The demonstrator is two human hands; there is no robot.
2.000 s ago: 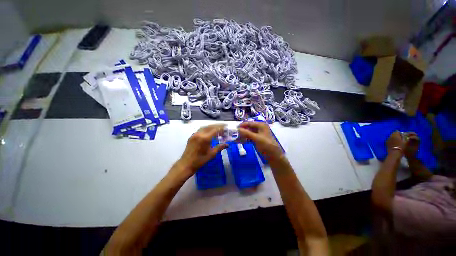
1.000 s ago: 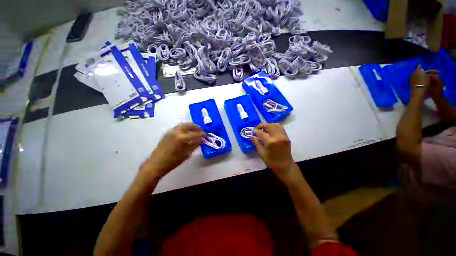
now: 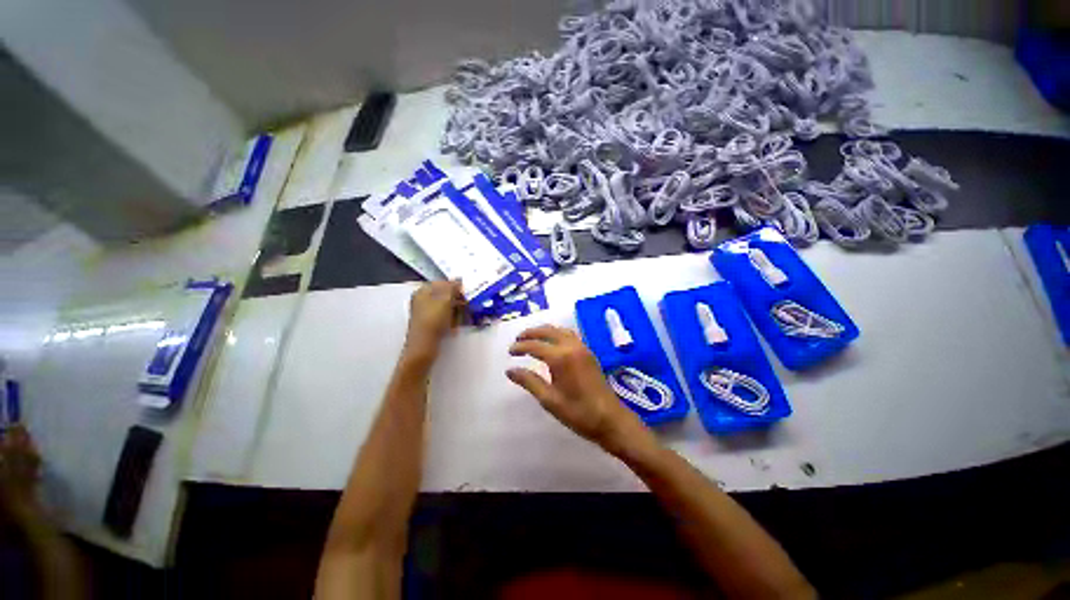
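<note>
Three blue trays lie side by side, the left (image 3: 643, 348), the middle (image 3: 716, 361) and the right (image 3: 810, 285). Each holds a white charger piece (image 3: 711, 324) at its far end and a coiled white cable (image 3: 737, 391) at its near end. White and blue retail boxes (image 3: 460, 244) lie fanned out to their left. My left hand (image 3: 437, 314) has its fingers closed on the near left corner of the fanned boxes; the grip is partly hidden. My right hand (image 3: 566, 377) is empty with fingers apart, just left of the left tray.
A large heap of coiled cables (image 3: 692, 106) lies along the wall. A dark flat rectangle (image 3: 370, 121) is at the back left, another (image 3: 131, 478) at the near left. Thick retail boxes (image 3: 188, 342) lie left. Another person's hand (image 3: 18, 457) shows at the left edge.
The view has turned left. Both hands have left the trays, the coils now lying in them. My left hand has moved to the retail boxes; my right hand has moved left and opened.
</note>
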